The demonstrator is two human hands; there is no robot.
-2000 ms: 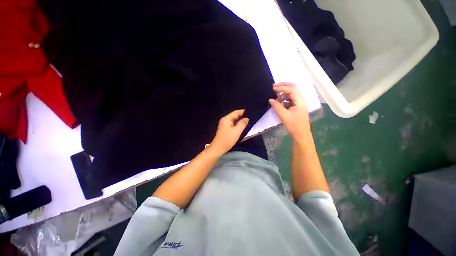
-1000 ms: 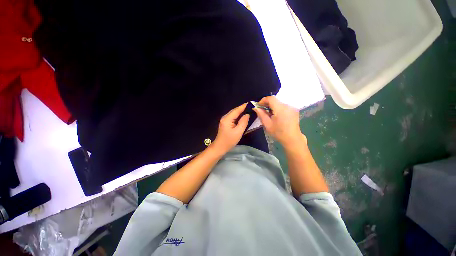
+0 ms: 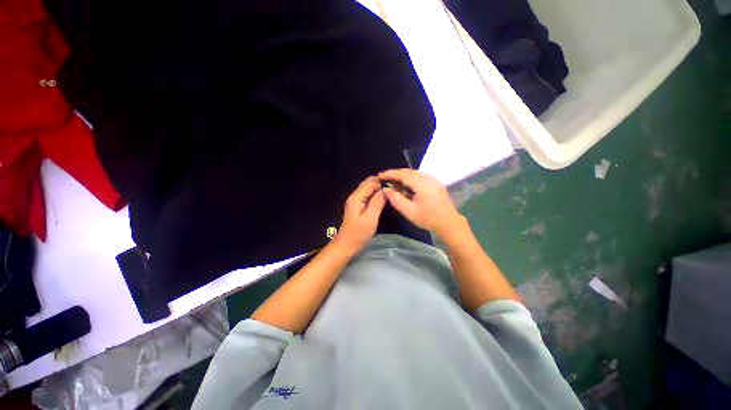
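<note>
A large black garment [image 3: 264,120] covers the middle of the white-topped table and reaches its front edge. My left hand [image 3: 362,215] pinches the garment's edge near the front of the table. My right hand [image 3: 421,200] is against the left fingertips, closed on small thread snips [image 3: 408,158], of which only a thin part shows above the fingers. The fingertips of both hands meet, and what lies between them is mostly hidden. A small round gold button [image 3: 331,233] shows on the garment beside my left wrist.
Red garments [image 3: 48,120] lie at the upper left. A smartphone [image 3: 143,284] and a black flask [image 3: 56,335] are on the white table [image 3: 76,240]. A white plastic bin [image 3: 553,156] with dark garments [image 3: 529,72] stands at the right. Clear plastic [image 3: 136,352] hangs below the table.
My right hand has moved left from the garment's right corner to my left fingertips. The snips now point up beyond the fingers. The garment's right edge has shifted slightly left.
</note>
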